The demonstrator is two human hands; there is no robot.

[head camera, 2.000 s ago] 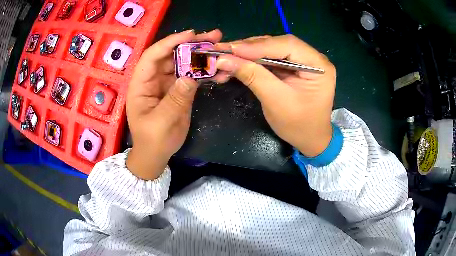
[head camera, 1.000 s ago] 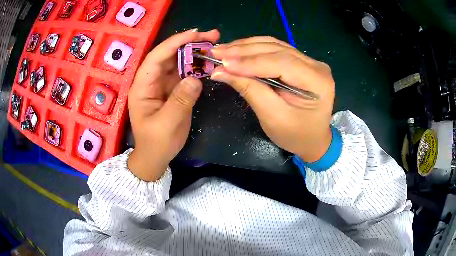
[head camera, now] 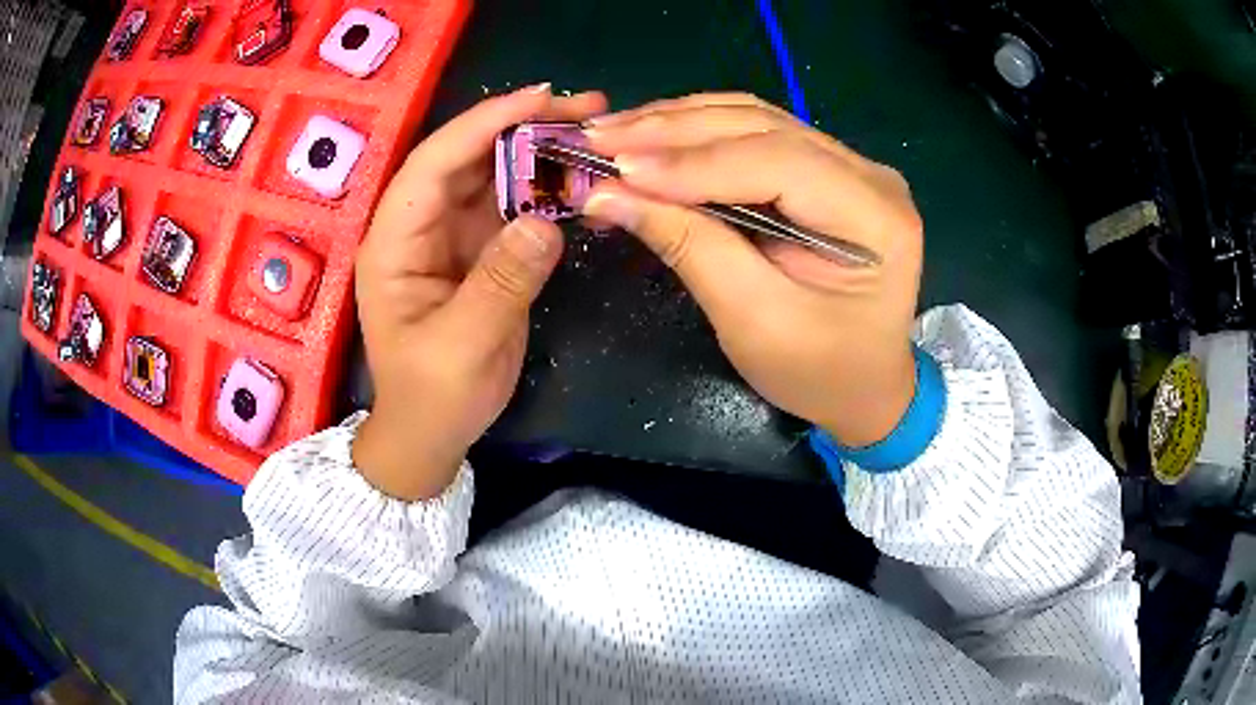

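Observation:
My left hand [head camera: 448, 296] holds an open pink housing [head camera: 521, 172] between thumb and fingers, its open side facing up and toward me. A dark and amber-gold patch [head camera: 554, 179] shows inside it. My right hand [head camera: 792, 262] grips slim silver tweezers [head camera: 792, 234] like a pen. Their tips reach over the upper part of the housing's opening. My right fingertips are at the housing's right edge and hide part of it. Whether the tips hold a small part cannot be told.
A red-orange tray [head camera: 306, 331] with square pockets lies at the left, holding pink housings [head camera: 327, 154] and partly assembled units [head camera: 168, 252]. Pale scraps lie on the dark green mat [head camera: 647, 358]. Dark equipment and a yellow-ringed roll [head camera: 1178, 417] stand at the right. A blue cord [head camera: 785, 58] runs at the top.
The housing has shifted slightly right and is tilted differently in my left hand. The tweezers now slope down more to the right than two seconds ago, with their tips still at the housing.

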